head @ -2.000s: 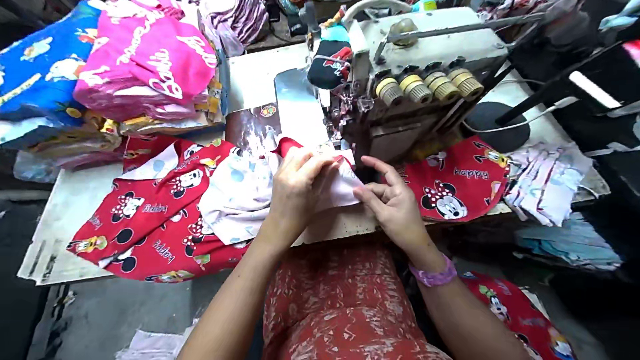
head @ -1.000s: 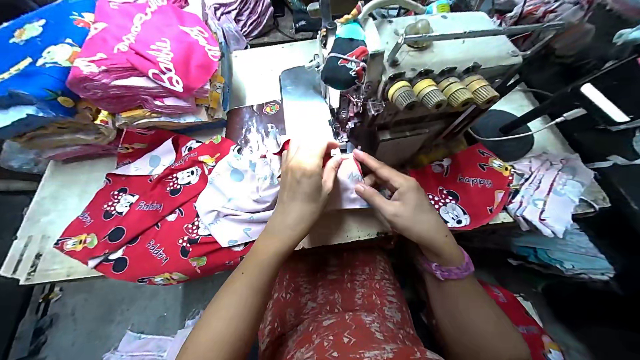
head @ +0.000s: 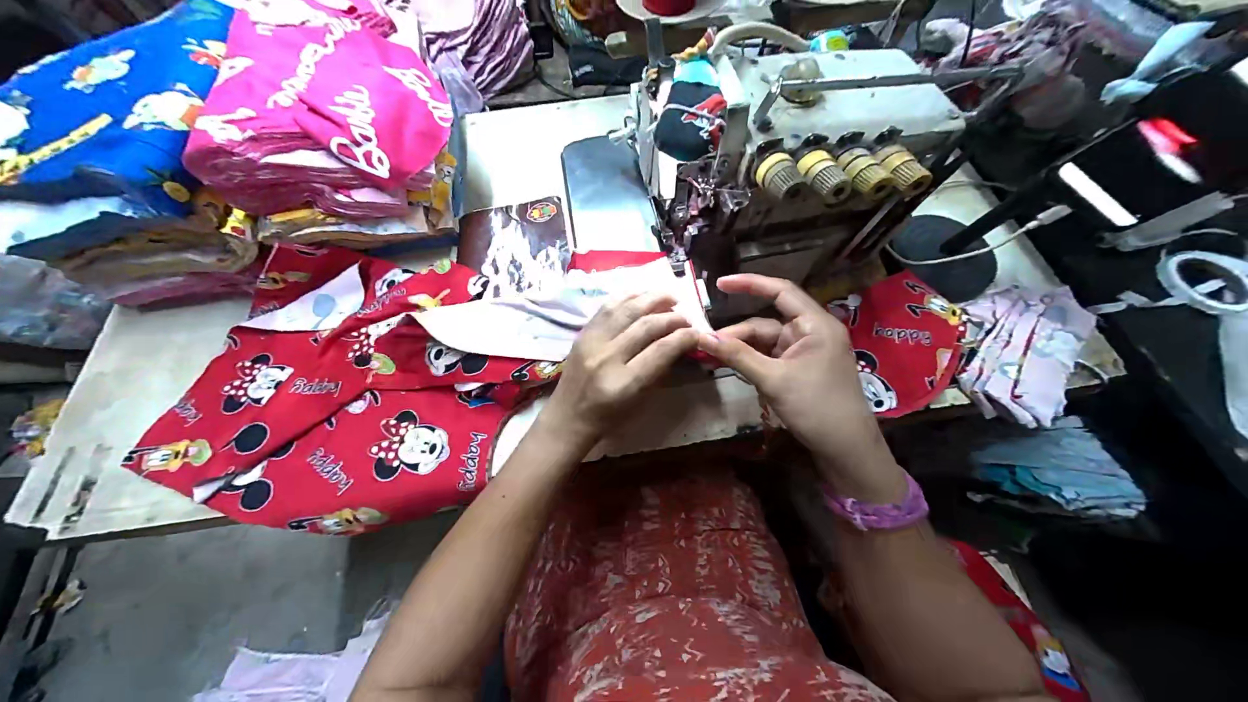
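My left hand (head: 629, 366) lies flat on white fabric (head: 522, 317) just in front of the presser foot of an overlock sewing machine (head: 829, 136). My right hand (head: 795, 366) pinches the fabric's right edge between thumb and a finger, its index finger raised beside the foot. A red strip of cloth shows under the white layer at the foot. Red cartoon-print fabric (head: 341, 419) spreads over the table to the left of my hands. Another red printed piece (head: 902, 336) lies to the right of the machine.
Stacks of folded pink fabric (head: 322, 107) and blue fabric (head: 107, 107) stand at the back left. Small pale pieces (head: 1029, 346) are piled on the right end of the table (head: 88, 429). A black stand (head: 1014, 210) rises behind them. Teal cloth (head: 1063, 468) lies lower right.
The white fabric left of my left hand has drawn in to a narrower fold, and the red print shows more beneath it. My right index finger has lifted away from the cloth.
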